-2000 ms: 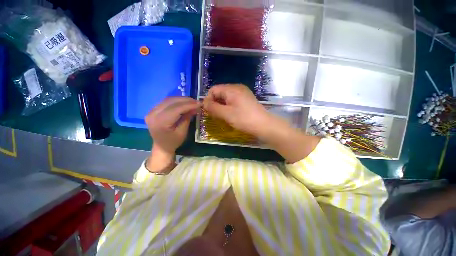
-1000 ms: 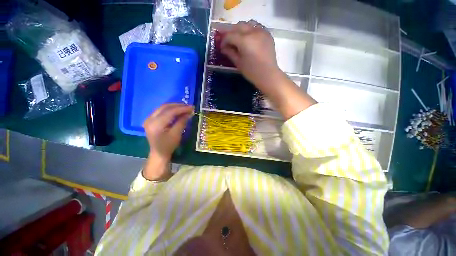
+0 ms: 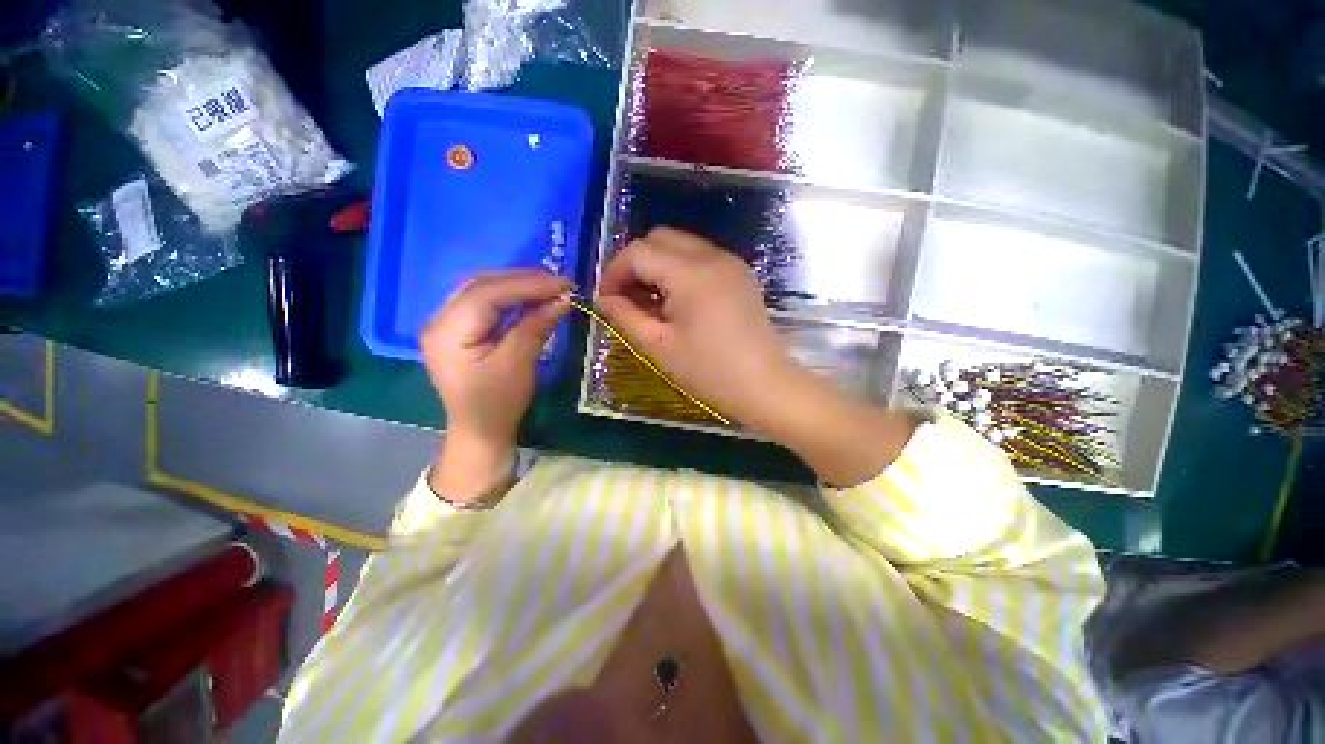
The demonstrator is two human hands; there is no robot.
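My left hand [image 3: 487, 356] pinches a tiny whitish connector housing [image 3: 567, 297] at its fingertips, left of the white divided tray's edge. A yellow wire [image 3: 654, 365] runs from it down to the right, below my right hand. My right hand [image 3: 690, 308] is beside it with bent fingers, fingertips close to the housing. Whatever its fingertips hold is too small or hidden to tell. Red wires [image 3: 719, 111], black wires [image 3: 698, 208] and yellow wires [image 3: 639, 387] lie in the tray's left column. My right hand partly covers the black and yellow ones.
The white divided tray [image 3: 1049, 221] holds wired connectors [image 3: 1017, 414] near right. A blue tray [image 3: 472, 233] with an orange ring [image 3: 461, 157] is at left, beside a black device [image 3: 301, 313] and bagged housings [image 3: 233, 131]. More wired connectors [image 3: 1267, 375] and a person's sleeve [image 3: 1221, 698] are at right.
My right hand has come back from the red wire compartment to beside my left hand. The yellow wire now hangs from the left fingertips across the near compartment. The view has shifted slightly.
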